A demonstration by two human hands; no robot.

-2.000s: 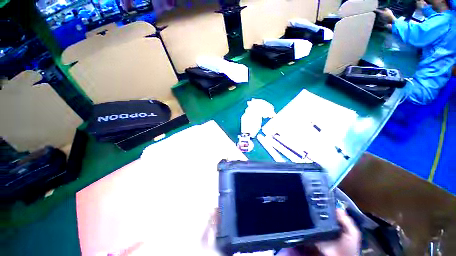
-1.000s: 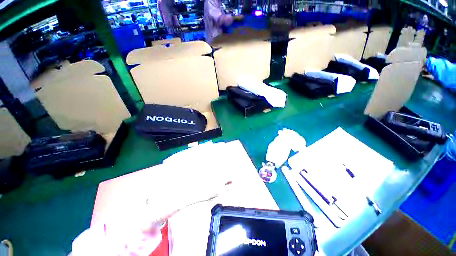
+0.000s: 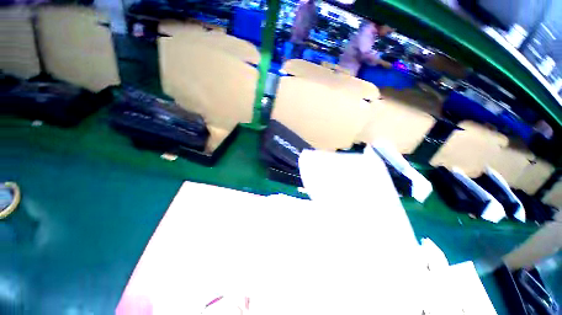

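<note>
Bright white sheets cover most of the pink-red mat, whose colour shows at the lower left corner. A white piece reaches up from them and overlaps the box with the dark carry case. Its lettering is partly covered. Neither of my hands can be made out. Faint reddish lines show in the glare at the bottom edge, too washed out to name. The scanner does not show.
Open boxes with tall brown lids line the bench's back edge, several holding black contents and some with white inserts. A yellowish ring lies at far left. A green post stands behind. A person is beyond the bench.
The view has swung left and tilted. The scanner and the hand seen before are no longer visible. The white piece now overlaps the lettered case, which was uncovered before.
</note>
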